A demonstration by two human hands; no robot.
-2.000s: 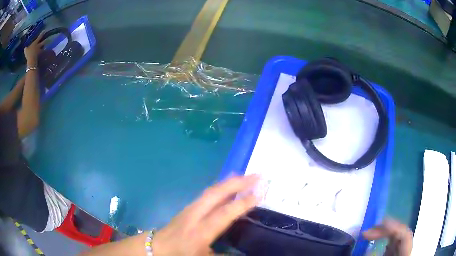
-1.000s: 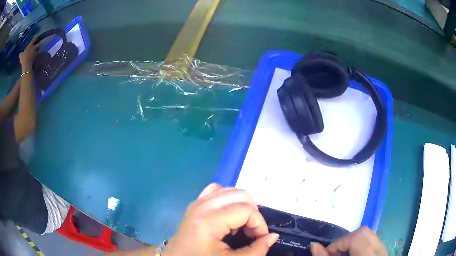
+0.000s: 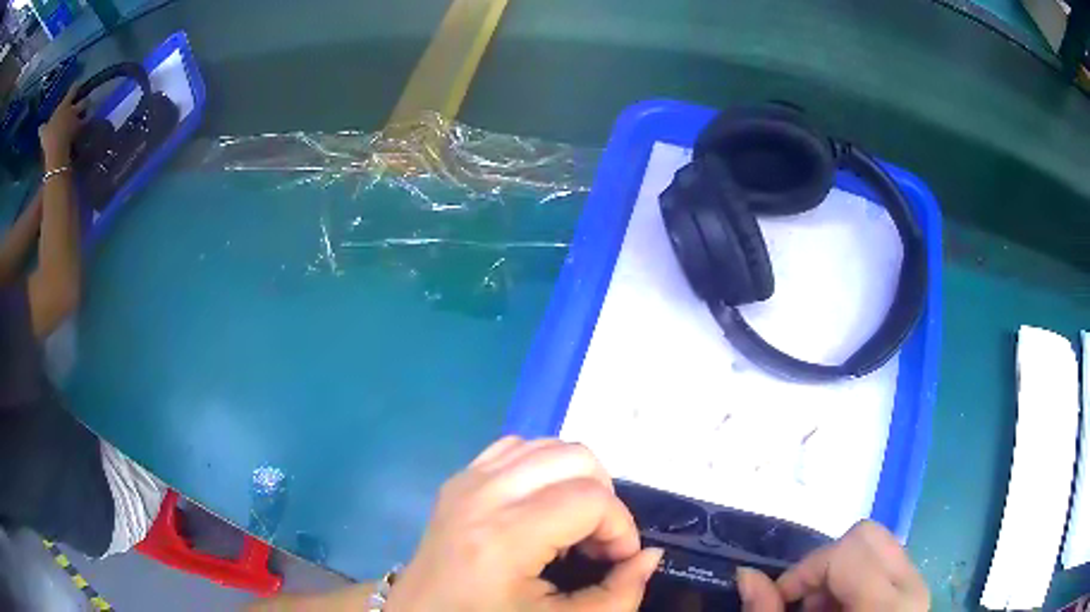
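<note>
The black oval part [image 3: 687,526] lies at the near end of the blue tray [image 3: 544,347], partly covered by my hands and cut off by the lower edge. Small white print shows on its near side. My left hand [image 3: 538,532] is at its left part, thumb and forefinger pinched together beside the print. My right hand [image 3: 849,574] is at its right part, fingertips against the side, cut off below. Whether a thin clear strip is between the fingertips cannot be told. Black over-ear headphones [image 3: 765,245] lie at the tray's far end on a white liner [image 3: 669,395].
White strips [image 3: 1034,466] lie at the right. Wrinkled clear tape [image 3: 418,161] runs along the conveyor edge, below a yellow-brown band [image 3: 448,60]. At the left, another person's arm [image 3: 57,239] reaches to a second blue tray [image 3: 185,84]. A red stool [image 3: 209,556] stands below.
My hands have come together on the near side of the black part, since two seconds ago when my right hand was off its right end. Over the last second they barely move.
</note>
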